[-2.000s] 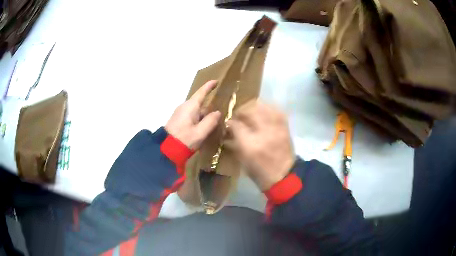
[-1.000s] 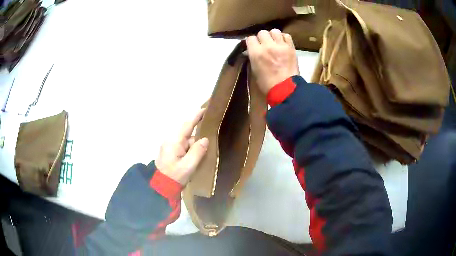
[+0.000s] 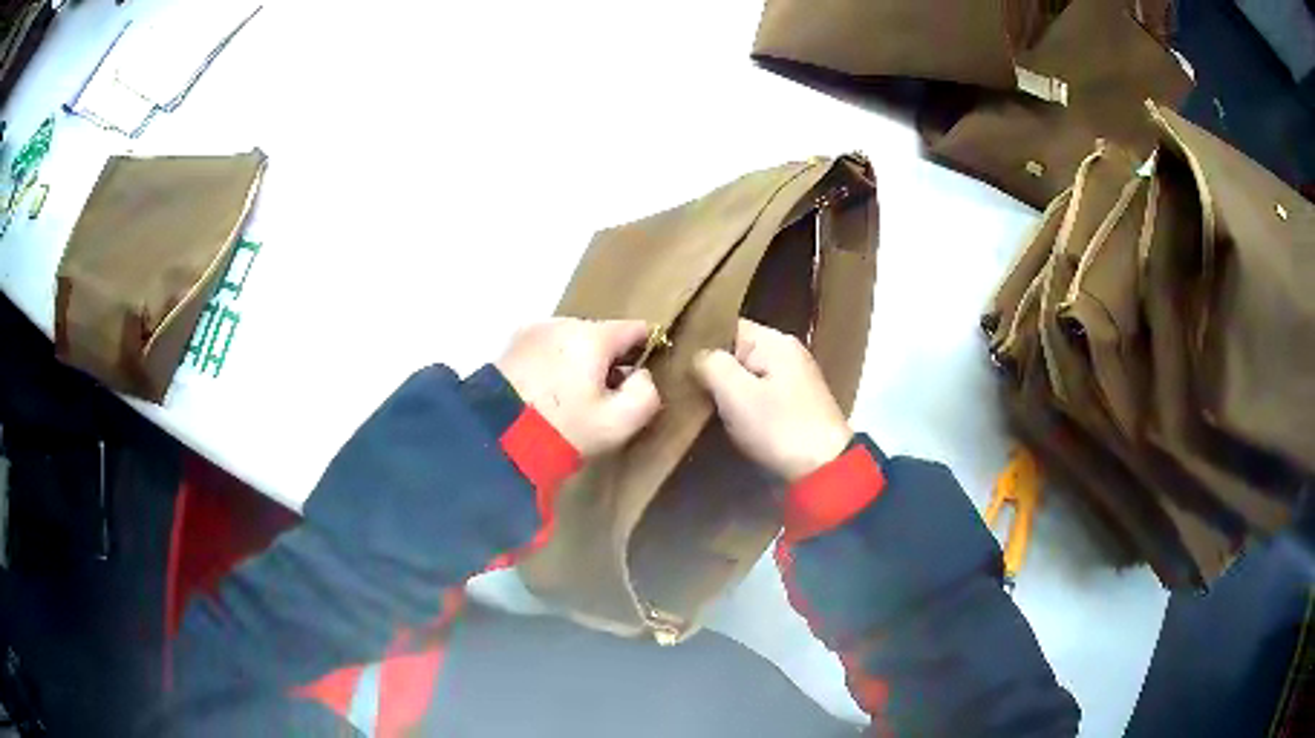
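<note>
A brown bag piece [image 3: 620,274] lies on the white table in front of me, with its pouch gaping open on the right and a dark inside showing. My left hand [image 3: 580,382] grips its left part at a gold-coloured zipper slider [image 3: 659,338]; the fingertips are partly hidden in the fold. My right hand [image 3: 775,397] pinches the panel edge between the zipper and the open pouch. A small gold-coloured bit [image 3: 665,634] shows at the piece's near end.
A thick stack of brown bag pieces [image 3: 1255,303] stands at the right, with an orange air gun [image 3: 1018,505] beside it. More brown pieces [image 3: 894,41] lie at the top right. A small brown zippered piece [image 3: 152,238] lies at the left near green marks on the white table [image 3: 433,188].
My right hand has come down from the far end to the piece's middle. My left hand has moved up to the zipper slider. The piece's opening has shifted right, and the view has shifted.
</note>
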